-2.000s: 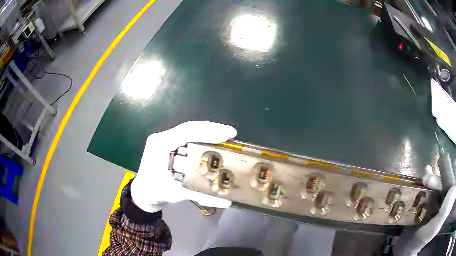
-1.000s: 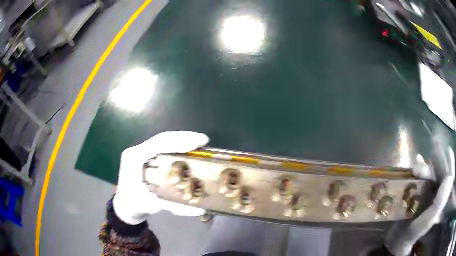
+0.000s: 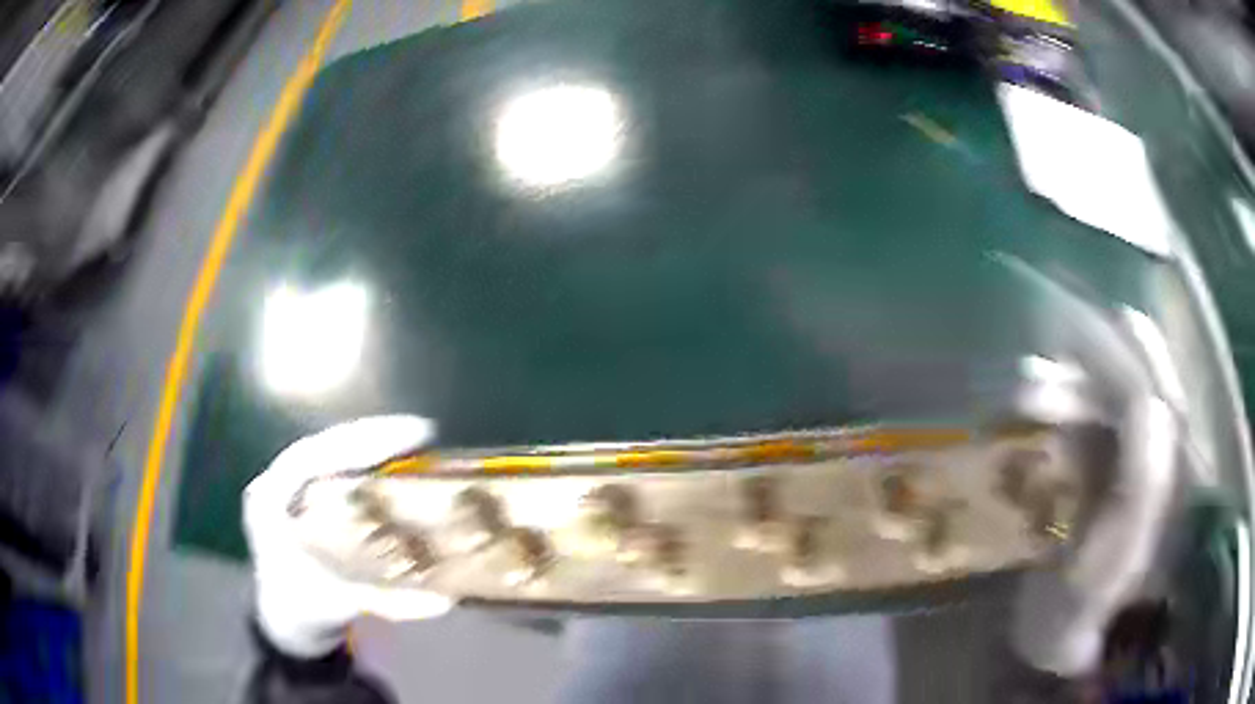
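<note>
The long metal housing (image 3: 716, 534) lies across the lower part of the head view, its face with staggered pairs of round pockets towards me. An amber strip (image 3: 661, 457) runs along its far edge. My left hand (image 3: 310, 536), in a white glove, grips its left end, with fingers above and thumb below. My right hand (image 3: 1122, 495), also gloved and blurred, holds its right end. The housing is held up in front of the near edge of the dark green mat. The frame is motion-blurred, so pocket details are unclear. I cannot tell whether a syringe is in my right hand.
The glossy green mat (image 3: 716, 234) stretches beyond the housing. A white sheet (image 3: 1087, 165) lies at the upper right. A black box (image 3: 908, 35) with a red light is at the top right. A yellow floor line (image 3: 207, 303) curves along the left, past blurred racks.
The view has turned, so the housing and my left hand appear farther left, and the white sheet and black box nearer the middle. The housing looks more level. Both hands keep hold of it.
</note>
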